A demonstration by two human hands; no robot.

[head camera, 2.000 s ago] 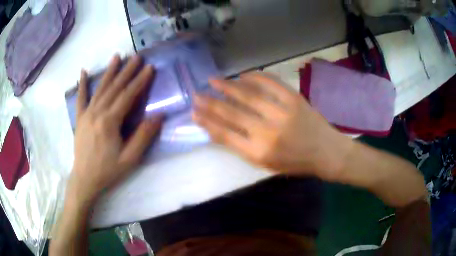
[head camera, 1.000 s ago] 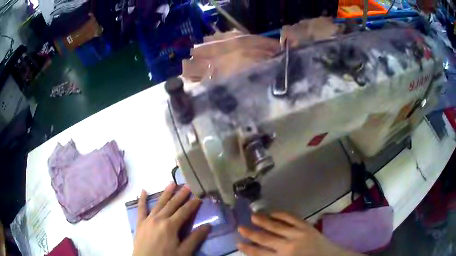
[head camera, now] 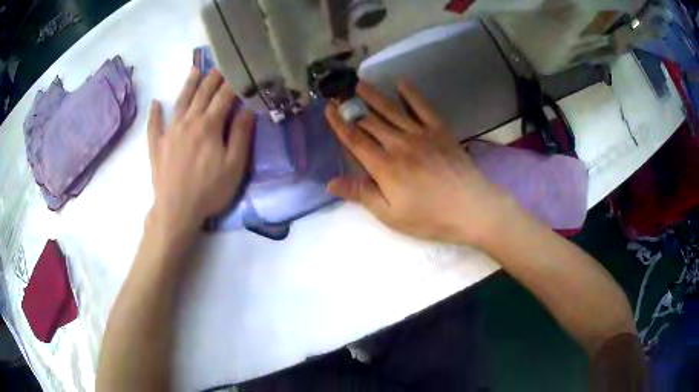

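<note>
The closed clear bluish template point(head camera: 287, 180) lies under the needle and presser foot area point(head camera: 285, 107), with its dark rounded edge tab point(head camera: 267, 228) toward me. My left hand point(head camera: 198, 157) lies flat on the template's left part, fingers pointing away. My right hand point(head camera: 414, 161) lies palm down at the template's right side and over the machine bed, fingers spread. Neither hand is closed around anything. The cloth inside the template cannot be told clearly.
Mauve panels point(head camera: 80, 134) are stacked at the left, with dark red panels point(head camera: 50, 292) nearer me on plastic. Sewn pieces point(head camera: 533, 184) lie at the right beside scissors point(head camera: 546, 115). The cream sewing machine head point(head camera: 260, 46) stands above the grey bed plate point(head camera: 460, 84).
The view has tilted back down. The template has turned, and its edge tab now shows on the near side. Both hands have shifted with it and stay flat on the work.
</note>
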